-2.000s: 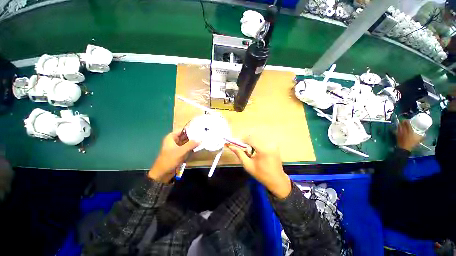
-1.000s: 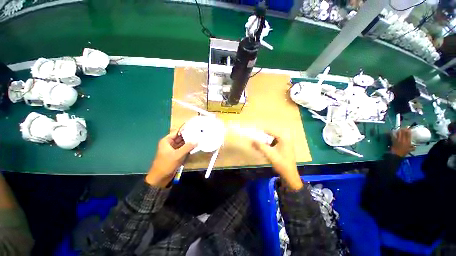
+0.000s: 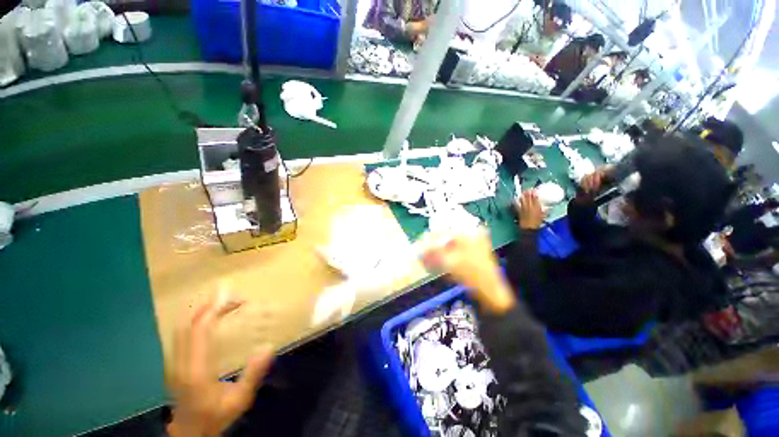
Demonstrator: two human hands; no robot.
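A white unit (image 3: 363, 243), overexposed and blurred, is over the tan mat (image 3: 316, 188) between my hands. A pale blurred patch shows below it near the bench edge. My left hand (image 3: 213, 367) is at the lower left, blurred, with fingers apart and nothing seen in it. My right hand (image 3: 468, 265) is right of the white unit at the bench edge, blurred; whether its fingers hold the unit cannot be told. The black electric screwdriver (image 3: 260, 179) hangs upright over the screw feeder (image 3: 256, 237) at the back of the mat.
Joined white units (image 3: 448, 183) are piled right of the mat. A blue bin (image 3: 393, 341) of white parts stands below my right arm. A person in black (image 3: 598, 282) works at the right. A white unit (image 3: 301, 101) lies on the green strip behind the feeder.
The view has swung right. My left hand has let go of the round white unit and is apart from it. My right hand has moved toward the pile of joined units.
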